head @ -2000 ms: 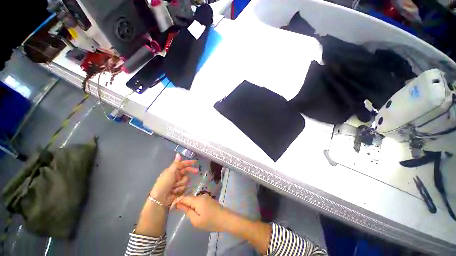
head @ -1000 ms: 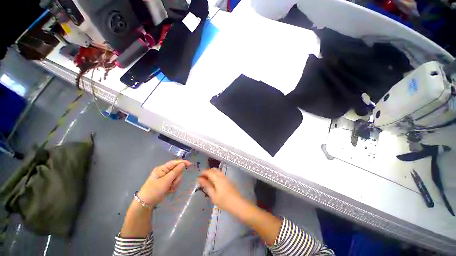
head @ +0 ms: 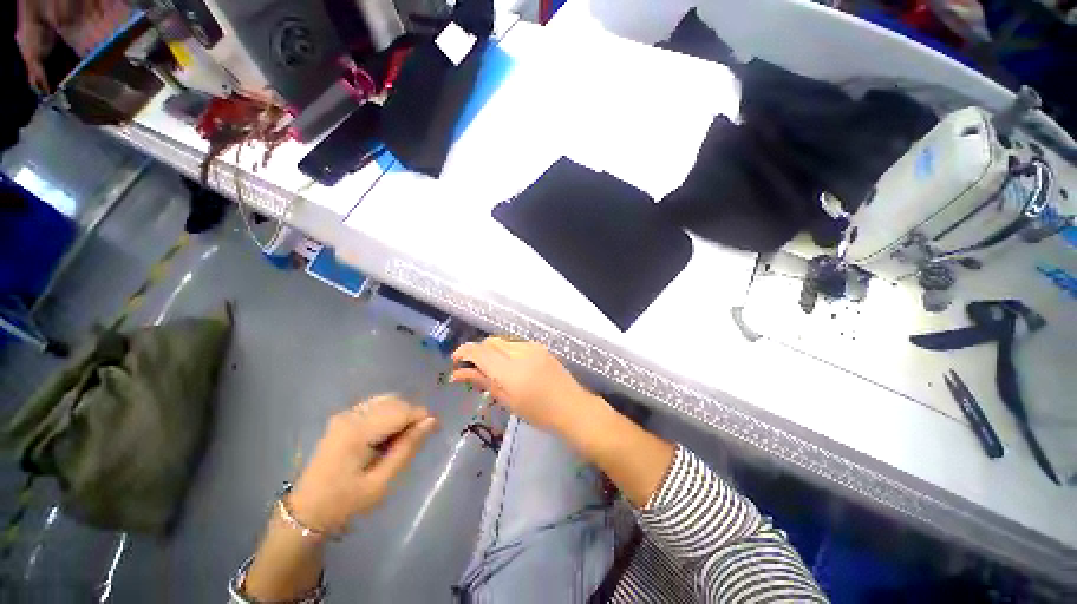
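My left hand (head: 354, 458) is over the floor in front of the table, blurred, with its fingers curled in and thumb against them. No held thing shows in it. My right hand (head: 520, 375) is bent near the table's front edge, fingertips pointing left. Tiny dark specks show by its fingertips; whether it holds any is unclear. The two hands are apart. A flat black cut panel (head: 599, 240) lies on the white table. Behind it a crumpled black garment heap (head: 779, 153) reaches the white trough.
The white lockstitch machine (head: 927, 183) stands right, with snips (head: 974, 413) and a forked black piece (head: 1004, 354) beside it. Another machine (head: 289, 47), red thread waste (head: 236, 124) and a phone-like rectangle (head: 343, 144) are left. An olive sack (head: 130, 425) lies on the floor. A person's arm (head: 59, 35) shows upper left.
My hands were together two seconds ago and have separated. My left hand has moved down and left; my right hand has risen towards the table edge. A person's arm has appeared upper left.
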